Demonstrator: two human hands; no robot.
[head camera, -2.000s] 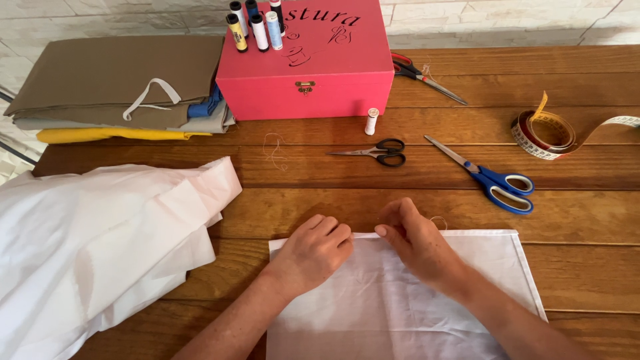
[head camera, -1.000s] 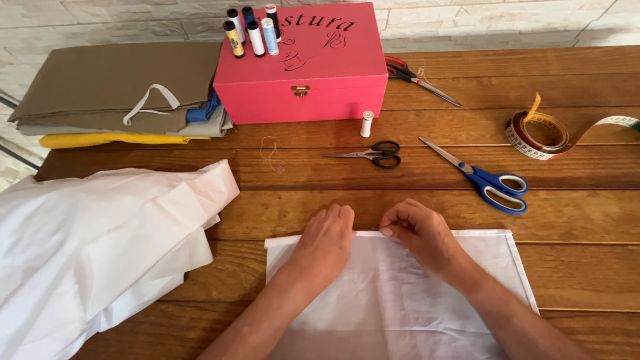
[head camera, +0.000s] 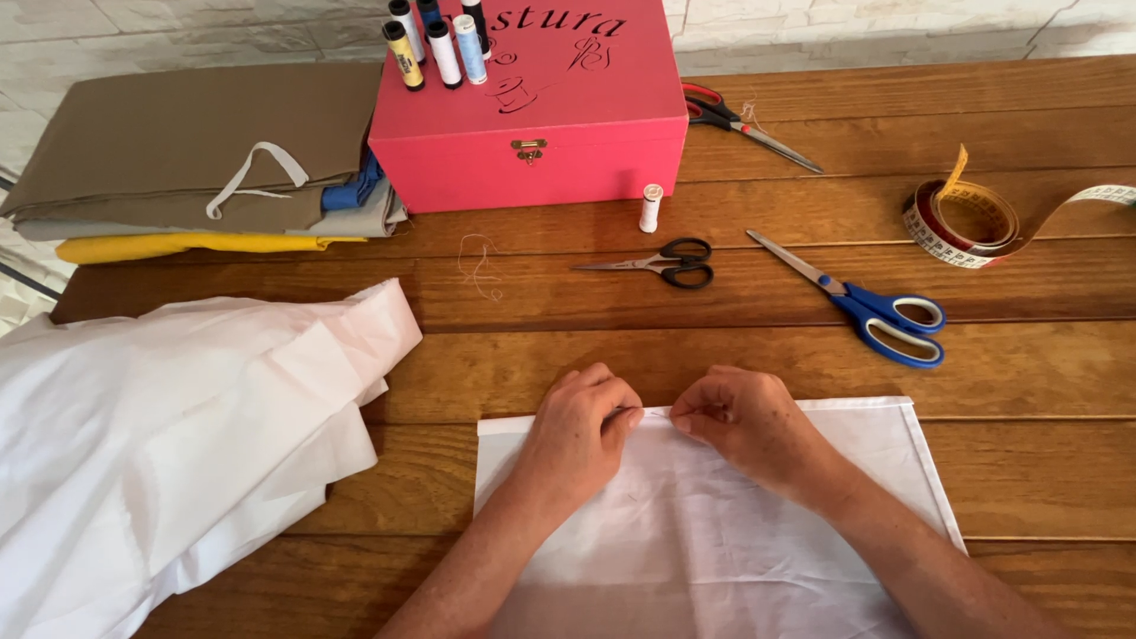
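Note:
A white cloth (head camera: 639, 532) with a folded hem along its far edge lies flat on the wooden table. My left hand (head camera: 581, 426) pinches that hem between thumb and fingers. Just to its right, my right hand (head camera: 741, 422) has its thumb and index finger closed at the same hem, on something too small to make out, perhaps a needle or pin. A short stretch of hem shows between the two hands. Beyond them lie small black-handled scissors (head camera: 657, 264), with blue-handled scissors (head camera: 856, 306) farther right. A white thread spool (head camera: 650, 209) stands behind the small scissors.
A pink wooden box (head camera: 532, 169) with several thread spools (head camera: 444, 53) on its lid stands at the back. Folded fabrics (head camera: 195, 151) are stacked on the left, above a bunched white cloth (head camera: 177, 426). Red-and-black scissors (head camera: 754, 129) and a coiled tape measure (head camera: 958, 231) lie at the right.
My left hand's fingers have curled, and its thumb now shows at the hem. My right hand stays close by at the hem.

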